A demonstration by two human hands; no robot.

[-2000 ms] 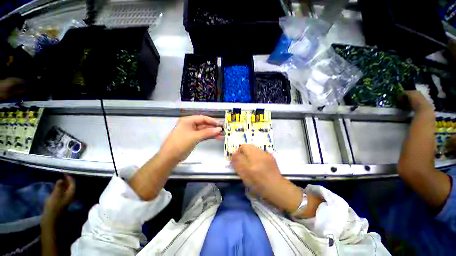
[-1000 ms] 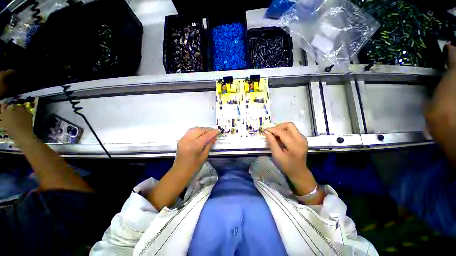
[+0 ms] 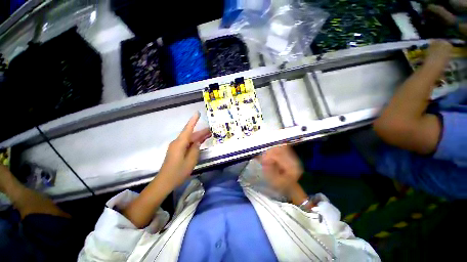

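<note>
The cream PCB panel (image 3: pixel 235 113), two matching halves side by side, lies in the channel in front of me, with yellow and black parts along its far edge. My left hand (image 3: pixel 185 146) is at the panel's left side, fingers apart, index finger extended; I see nothing held in it. My right hand (image 3: pixel 280 165) is off the panel, below the near rail, blurred, with curled fingers; whether it holds a small part I cannot tell.
Beyond the rail are bins of dark silvery parts (image 3: pixel 147 67), blue components (image 3: pixel 187 60) and black leaded parts (image 3: pixel 225 55). Clear plastic bags (image 3: pixel 287 31) lie behind. Cross bars (image 3: pixel 299 100) span the channel at right. Neighbours' arms (image 3: pixel 409 115) show at both sides. A black cord (image 3: pixel 64 159) crosses at left.
The view has turned, so the channel now slants. My right hand has left the panel's near edge and dropped toward me. My left hand has opened and moved up the panel's left side.
</note>
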